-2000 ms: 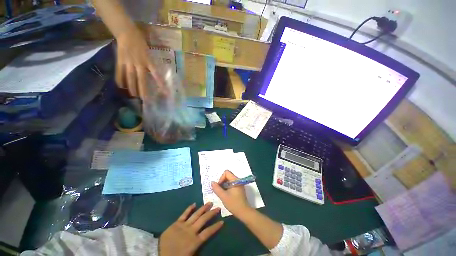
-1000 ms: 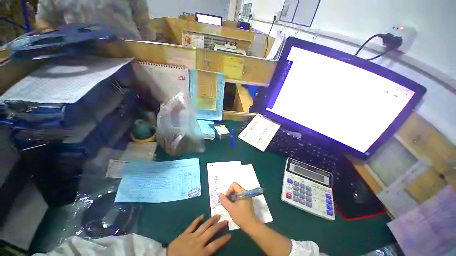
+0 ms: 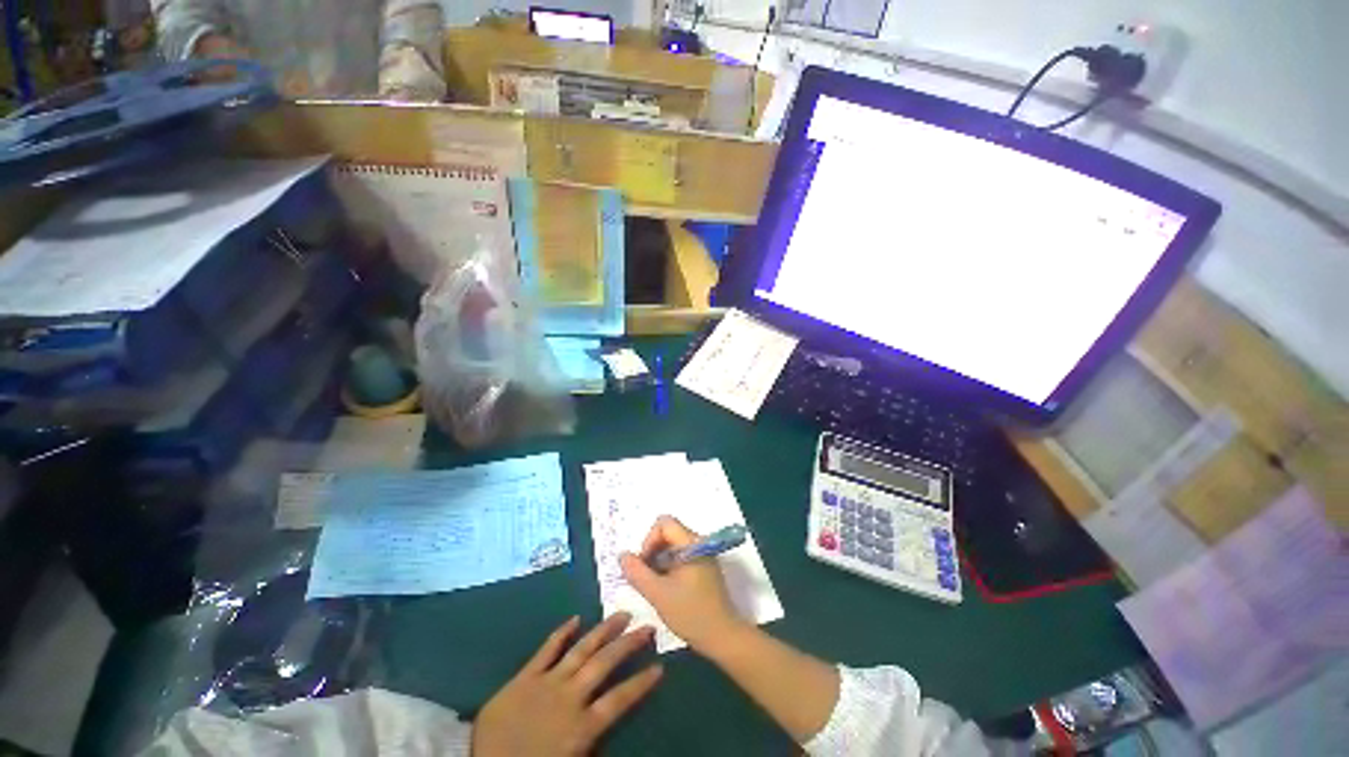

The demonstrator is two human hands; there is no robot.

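Note:
My right hand [image 3: 688,589] holds a slim blue-grey pen [image 3: 701,549] with its tip over white record slips [image 3: 735,558], which overlap on the dark green desktop. My left hand [image 3: 565,692] lies flat with fingers spread, fingertips at the slips' lower left edge, holding nothing. A wide light-blue form [image 3: 440,525] with a round stamp in its lower right corner lies left of the slips. A ledger card [image 3: 738,364] leans on the keyboard. A clear plastic bag with a dark coil [image 3: 281,636] lies at the lower left.
A crumpled translucent bag [image 3: 481,362] stands behind the blue form. A calculator [image 3: 885,518], keyboard [image 3: 888,407], mouse [image 3: 1021,521] and monitor [image 3: 976,244] are on the right. Stacked blue trays [image 3: 148,355] stand left. A person [image 3: 311,52] stands behind the partition.
The other person's hand, over the translucent bag two seconds ago, has let go and withdrawn behind the partition. The bag stands on the desk. My hands have barely moved on the slips; the view has shifted slightly.

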